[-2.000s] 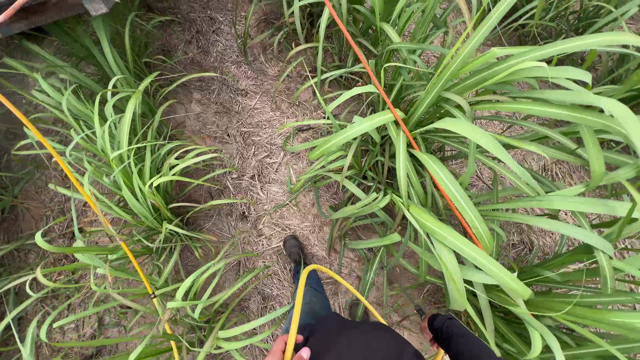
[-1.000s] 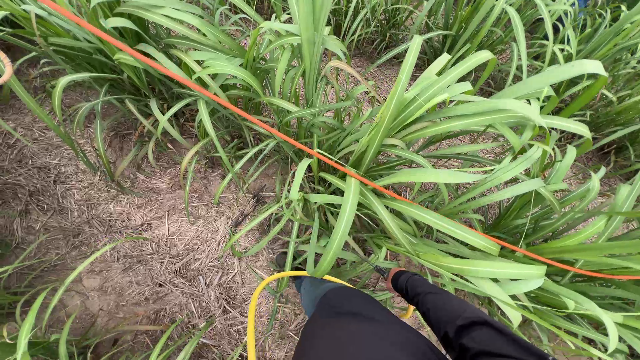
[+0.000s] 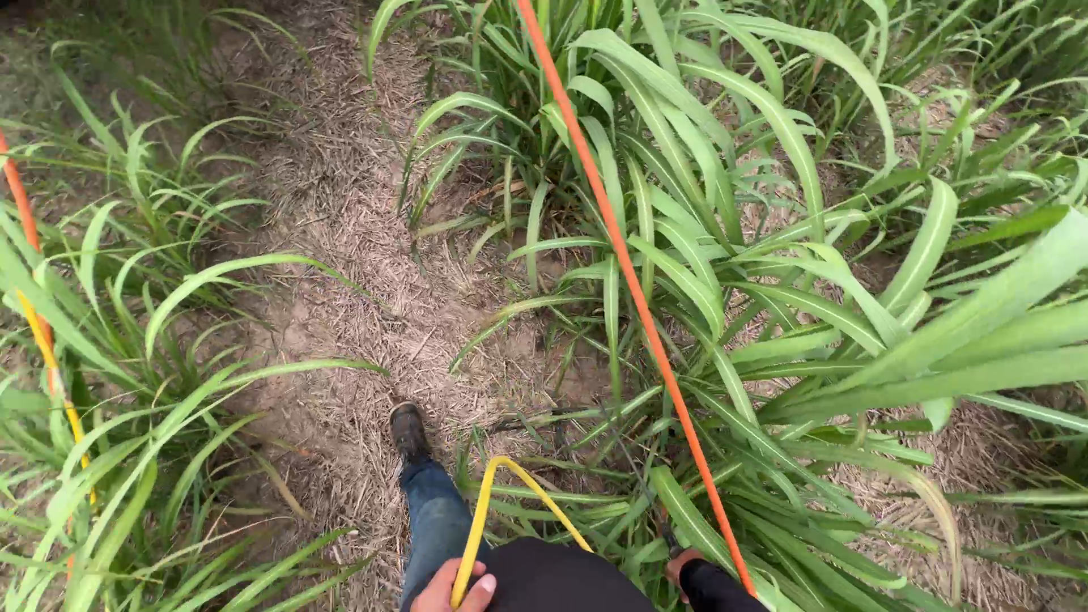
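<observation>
At the bottom edge, my left hand [image 3: 455, 588] is closed around a yellow hose [image 3: 481, 518], which rises, bends sharply and runs down behind my dark shirt. Lower right, beside the grass clump, my right hand [image 3: 682, 565] grips a dark handle [image 3: 669, 537]; a thin dark rod [image 3: 629, 455] seems to extend from it up into the leaves. An orange hose [image 3: 625, 255] slants from the top middle down past my right forearm, in front of the blades. My right hand is partly hidden by my black sleeve.
Tall green grass clumps [image 3: 680, 178] stand on the right, with more [image 3: 127, 408] on the left. Between them runs a strip of soil covered with dry straw [image 3: 365, 280], where my boot [image 3: 410, 432] rests. Orange and yellow hose [image 3: 64, 399] passes through the left clump.
The view has swung back over the straw strip. My left hand, out of view one second ago, shows again on the yellow hose, which is now sharply bent instead of curved.
</observation>
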